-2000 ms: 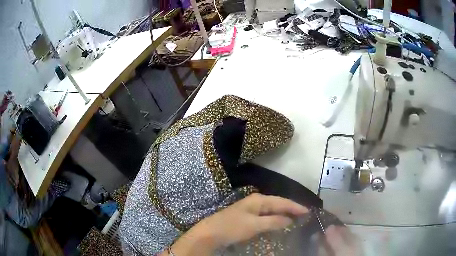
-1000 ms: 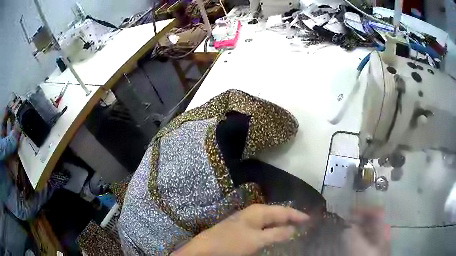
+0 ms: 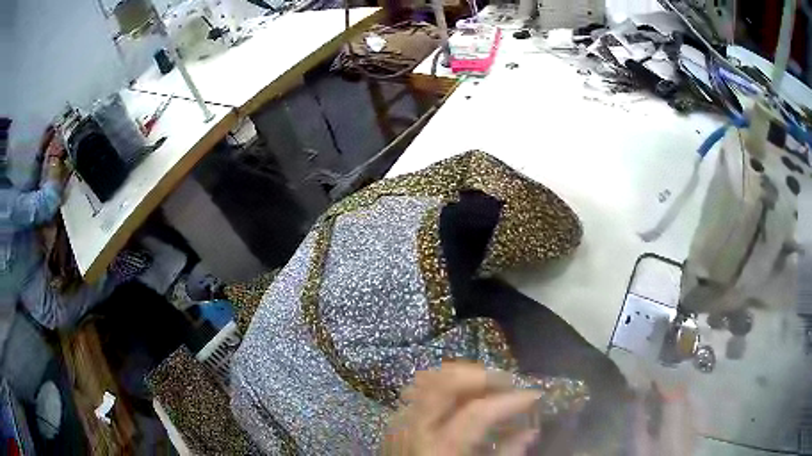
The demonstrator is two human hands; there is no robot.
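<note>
The grey-white printed garment body (image 3: 369, 285) with yellow-brown trim (image 3: 534, 209) lies on the white table and hangs over its left edge. A plain black fabric piece (image 3: 552, 329) curves from the garment opening towards the lower right. My left hand (image 3: 463, 414) is at the bottom centre, blurred, its fingers bent on the near edge of the cloth. My right hand (image 3: 663, 419) is a faint blur at the lower right, by the cloth's end; its fingers cannot be made out. The cloth lies left of the needle area (image 3: 686, 338) and the shiny slide plate (image 3: 643, 322).
The cream machine head (image 3: 743, 223) stands at the right, a slim white paddle shape (image 3: 672, 209) left of it. Fabric scraps (image 3: 654, 58) and a pink-red tray (image 3: 475, 53) lie at the back. Another worker's sleeve (image 3: 31, 207) shows far left beside a second table (image 3: 169, 151).
The view has swung, so the scene sits further right and the machine is blurred. My left hand's fingers are more bent than before. The garment's near edge is more bunched up.
</note>
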